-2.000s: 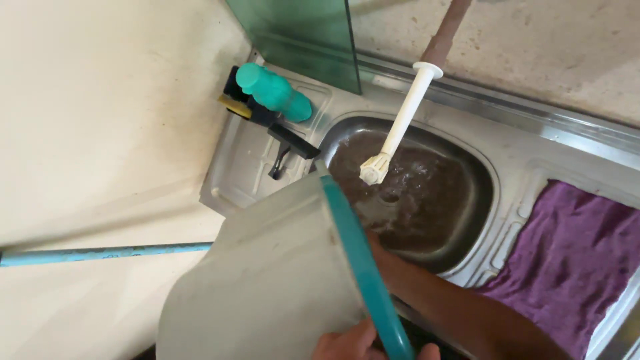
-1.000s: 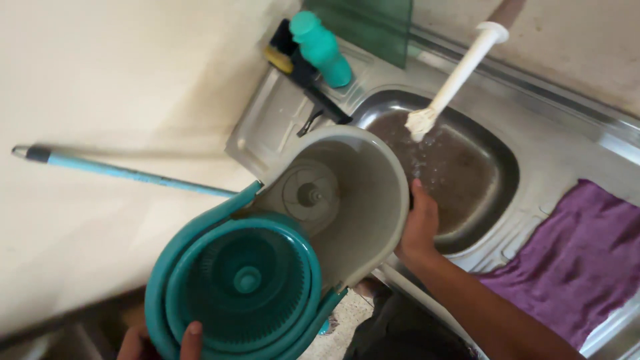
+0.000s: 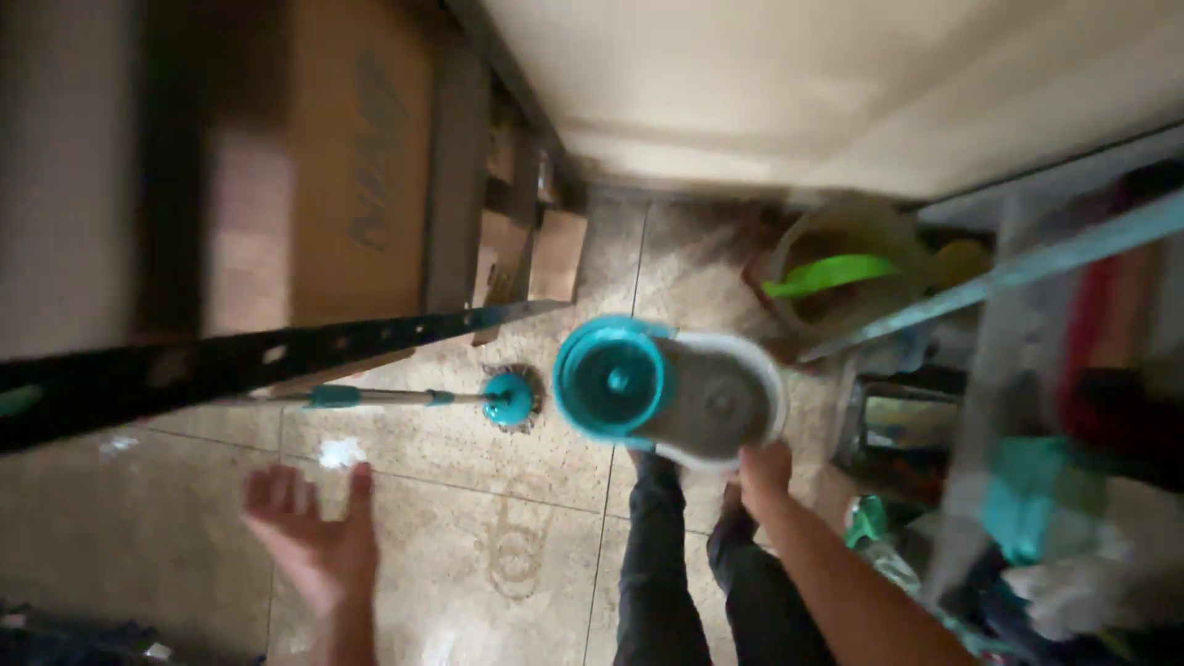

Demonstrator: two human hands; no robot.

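Observation:
My right hand [image 3: 766, 476] grips the rim of a grey mop bucket [image 3: 726, 398], whose teal spin basket [image 3: 613, 380] is on the left side. The bucket is above or on the tiled floor, beyond my feet; its exact height I cannot tell. My left hand [image 3: 319, 532] is held out at the left with its fingers apart and nothing in it. Between the bucket and the metal shelf lies a spin mop, its round teal head [image 3: 508, 400] near the basket and its handle [image 3: 370, 397] pointing left.
A slotted dark metal shelf post [image 3: 370, 347] crosses the left, with cardboard boxes [image 3: 365, 176] behind it. Near the wall at the right stands a tub [image 3: 805, 305] with a bright green item. Shelving with a teal container [image 3: 1036, 499] and a green-capped bottle [image 3: 868, 520] fills the right side.
The view has swung from the sink down to the floor. My left hand has let go of the bucket by the basket end, while my right hand still holds the grey end.

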